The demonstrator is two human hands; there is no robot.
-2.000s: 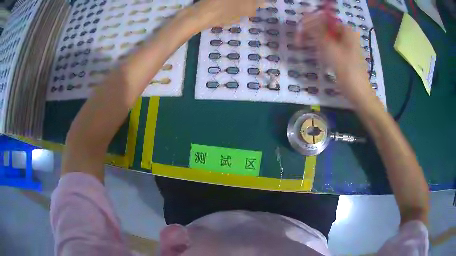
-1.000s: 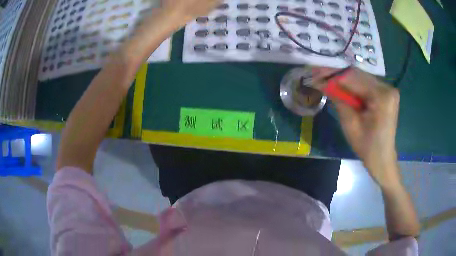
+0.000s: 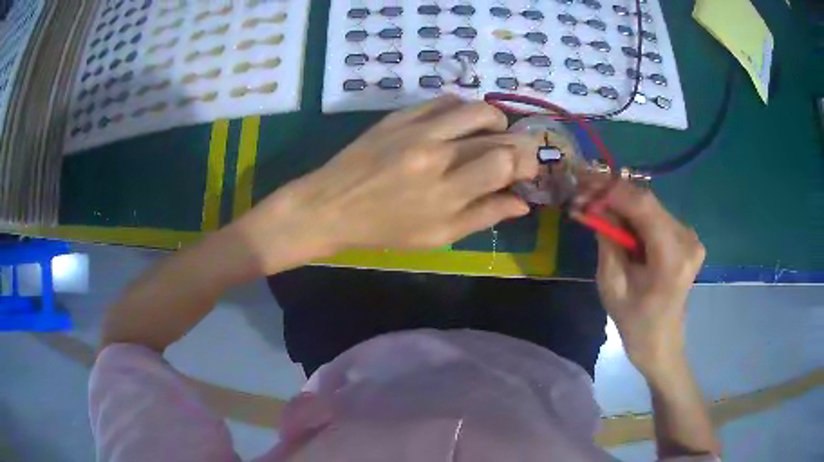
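The round silver fixture (image 3: 565,188) sits on the green mat, partly covered by both hands. A small pale rectangular part with a dark edge (image 3: 549,155) lies at its centre. My left hand (image 3: 407,180) reaches over from the left, its fingertips against the fixture's left side beside the part; whether they grip anything is unclear. My right hand (image 3: 652,262) is shut on the red probe (image 3: 614,232) at the fixture's lower right. The probe tip is blurred by the fingers. A dark red lead (image 3: 592,131) loops above the fixture.
A white tray (image 3: 416,101) with rows of dark parts lies behind the fixture. Another tray (image 3: 194,122) with tan and dark parts is at left, beside stacked boards (image 3: 36,135). A yellow sheet (image 3: 741,45) is at upper right. A metal connector (image 3: 637,175) and black cable extend right.
My left hand has come down from the tray to the fixture's left side. My right hand, holding the probe, has moved slightly down. The pale part now shows at the fixture's centre.
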